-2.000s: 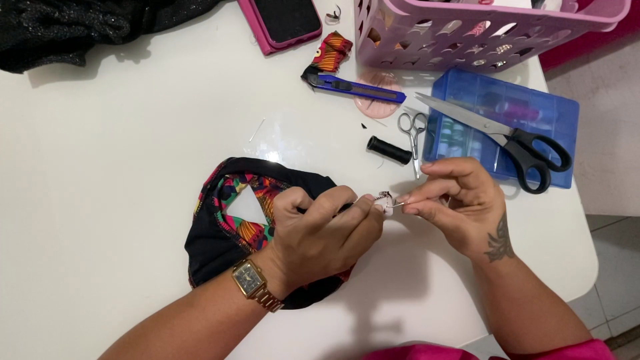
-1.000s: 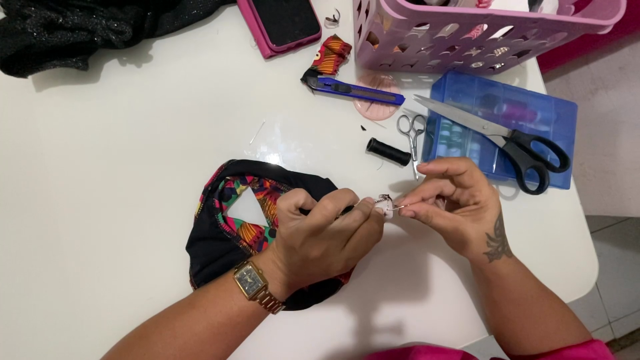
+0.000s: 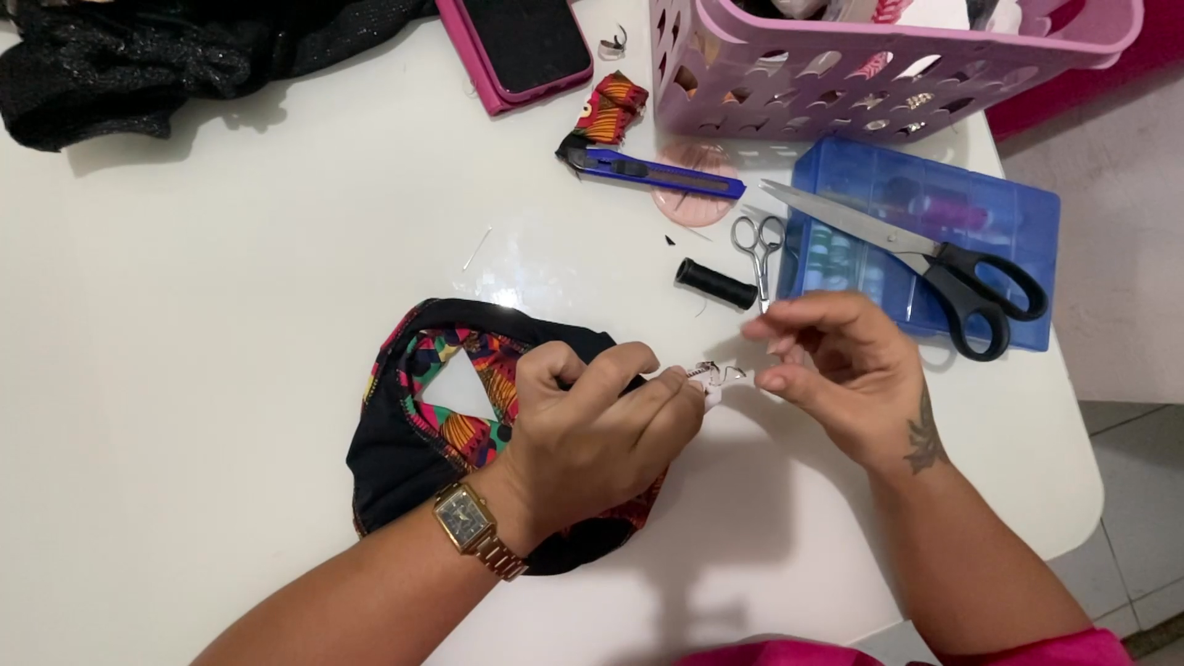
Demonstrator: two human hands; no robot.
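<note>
My left hand [image 3: 601, 435] lies over a black fabric garment with a colourful patterned lining [image 3: 398, 462] and pinches a small whitish piece [image 3: 712, 393] at its right end. Thin dark loops, wire or thread, stick out of that piece. What exactly the piece is stays too small to tell. My right hand [image 3: 832, 379] is held just right of it, thumb and fingertips apart, with nothing visible between them. Above the hands lie a black thread spool [image 3: 715, 283], small metal scissors [image 3: 758, 245] and a blue utility knife [image 3: 652, 174] across a round pink pincushion or disc [image 3: 698, 205].
Large black-handled scissors [image 3: 925, 259] rest on a blue plastic box [image 3: 1027, 222] at the right. Behind stand a pink plastic basket [image 3: 832, 55] and a phone in a pink case [image 3: 527, 46]. A patterned scrap [image 3: 614, 106] and dark glittery fabric [image 3: 185, 65] lie at the back.
My right thumb and fingers have parted and come away from the small whitish piece, which they were touching before. My left hand still pinches it in about the same place.
</note>
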